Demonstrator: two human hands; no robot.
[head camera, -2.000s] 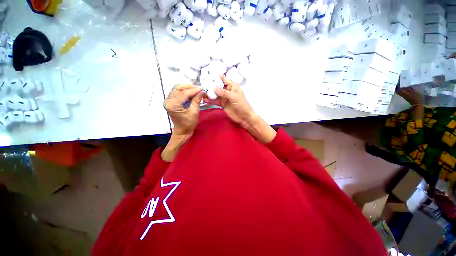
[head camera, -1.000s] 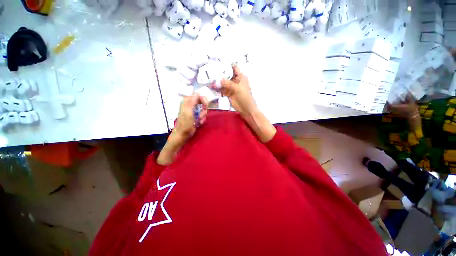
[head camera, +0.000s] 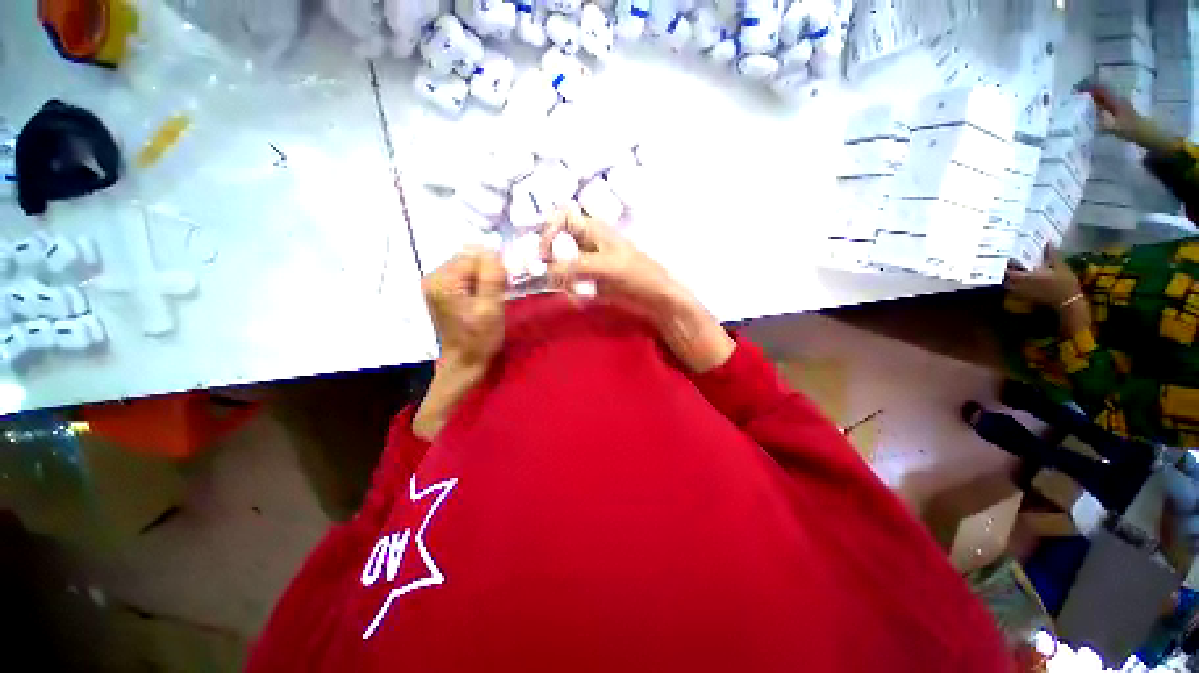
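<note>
My right hand (head camera: 608, 270) holds a small white unit (head camera: 565, 247) between thumb and fingers, at the table's near edge. My left hand (head camera: 466, 302) is closed like a fist just left of it; whether anything is inside it is hidden. A thin clear or white strip shows between the two hands. Several loose white units (head camera: 601, 200) lie just ahead of the hands. A larger heap of white units with blue bands (head camera: 491, 82) lies beyond them.
A black curved object (head camera: 66, 155), a yellow strip (head camera: 163, 138) and an orange-yellow roll (head camera: 86, 29) are at left. White units (head camera: 53, 295) stand in rows below them. White cartons (head camera: 957, 184) stand at right, where another person's hands (head camera: 1048, 281) touch them. Cardboard boxes (head camera: 986, 526) are on the floor.
My right hand has drawn back toward me and now holds a white unit. My left hand has moved slightly left, and its blue pieces no longer show. The neighbouring person's hands have moved onto the cartons.
</note>
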